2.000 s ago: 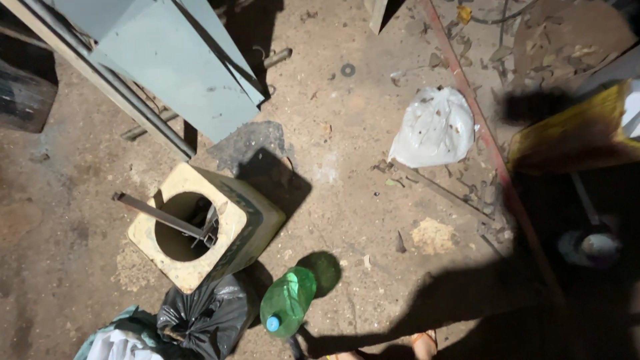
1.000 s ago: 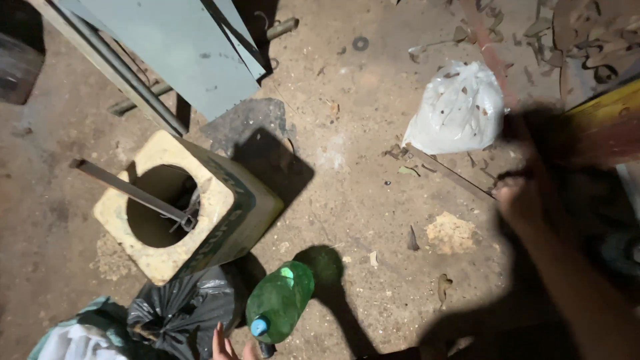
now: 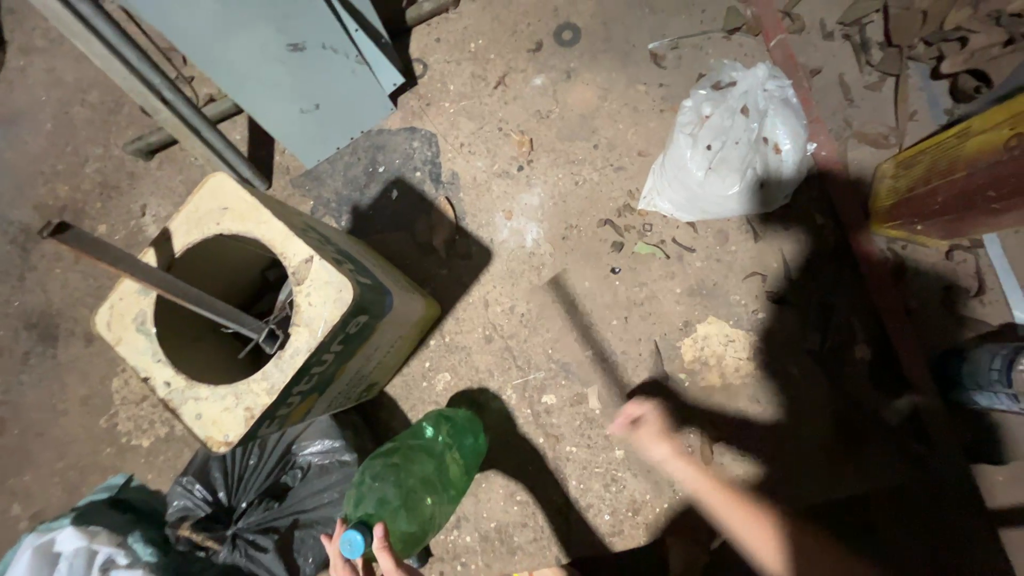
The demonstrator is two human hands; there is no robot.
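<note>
My right hand [image 3: 652,432], blurred, is closed around one end of a thin, dark rod or strip [image 3: 590,334] above the concrete floor. At the bottom, the fingers of my left hand [image 3: 360,552] are around the blue cap and neck of a green plastic bottle [image 3: 420,480]; the palm is out of frame. Up and left of the bottle stands a cream square metal can [image 3: 328,264] with a round opening, and a rusty metal bar [image 3: 160,276] juts out of it. A tied white plastic bag [image 3: 728,148] lies at the upper right.
A black plastic bag [image 3: 268,496] and white and green cloth or bags [image 3: 72,536] lie at the lower left. Grey-blue metal panels [image 3: 264,64] and a bar are at the upper left. A yellow and red container [image 3: 952,176] and a jar [image 3: 988,376] stand at the right.
The rod that lay below the white bag is now in my right hand, which has moved left with it. My left hand has come to the bottle's cap. The view is closer.
</note>
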